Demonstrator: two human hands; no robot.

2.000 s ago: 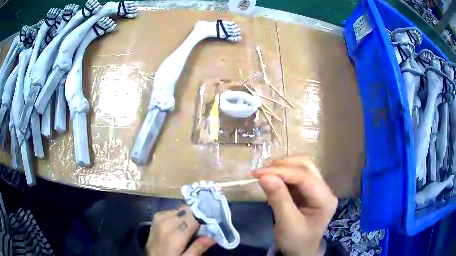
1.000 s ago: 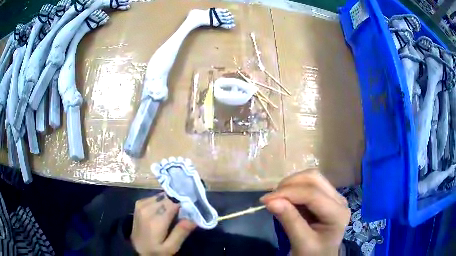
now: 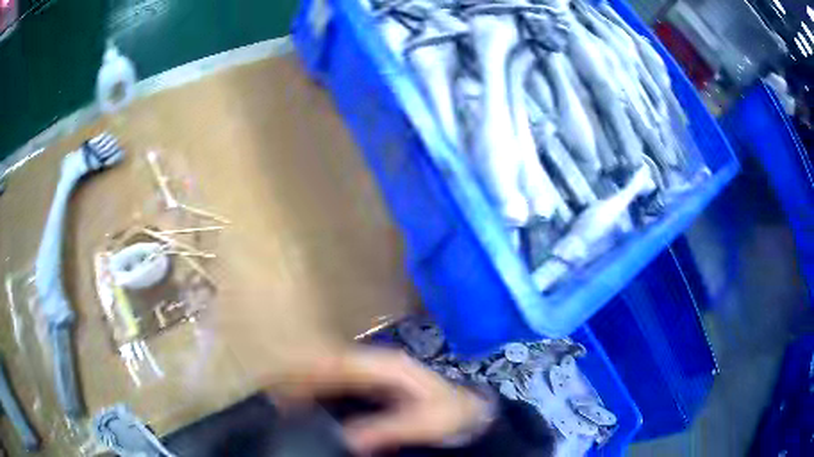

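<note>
The grey-white foot (image 3: 128,432), hollow underside up, shows at the bottom left, cut off by the picture's edge. My left hand is not in view. My right hand (image 3: 384,397) is strongly blurred at the bottom centre, over the table's front edge and left of the lower bin's flat sole pieces (image 3: 553,384). Whether it holds anything cannot be told. A thin pale line, possibly the glue stick (image 3: 373,328), shows just above it. The white glue cup (image 3: 140,266) stands on the table with thin sticks (image 3: 192,245) beside it.
One leg (image 3: 55,259) lies on the brown table at left, part of another (image 3: 13,406) beside it. A white bottle (image 3: 116,80) stands at the far edge. The upper blue crate (image 3: 482,223), full of legs, is right of the table, above the lower blue bin (image 3: 625,415).
The view has swung right, so table things sit further left. The foot is at the bottom-left edge, and my left hand has left the picture. My right hand is nearer the lower bin.
</note>
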